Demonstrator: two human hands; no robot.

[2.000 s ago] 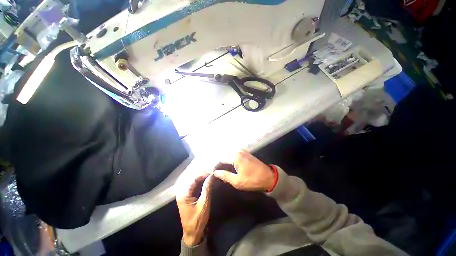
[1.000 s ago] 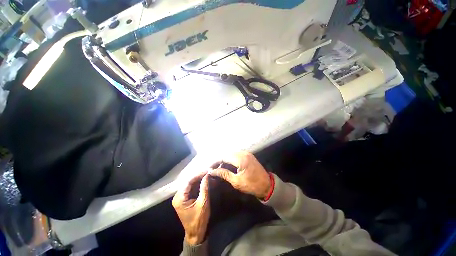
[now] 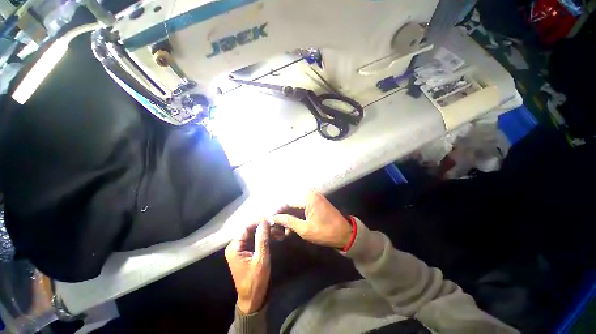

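My left hand [image 3: 250, 264] and my right hand [image 3: 315, 223] meet fingertip to fingertip at the table's front edge. Something tiny seems pinched between them, but it is too small and glared to name. The black fabric [image 3: 85, 156] lies over the left part of the table, its right end under the needle area. The white sewing machine [image 3: 294, 32] with "JACK" lettering stands behind it. The black-handled scissors [image 3: 315, 107] lie under the machine arm, blades pointing left.
The accessory tray [image 3: 457, 93] with small metal bits is at the table's right end. A cream paddle-like piece [image 3: 40, 70] sticks out left of the machine head. A blue bin [image 3: 518, 125] with pale scraps beside it is below right. The table's front edge runs diagonally beside my hands.
The view has shifted slightly. My hands stay together at the table edge; the right fingers have curled a little at the fingertips. The fabric and scissors lie as before.
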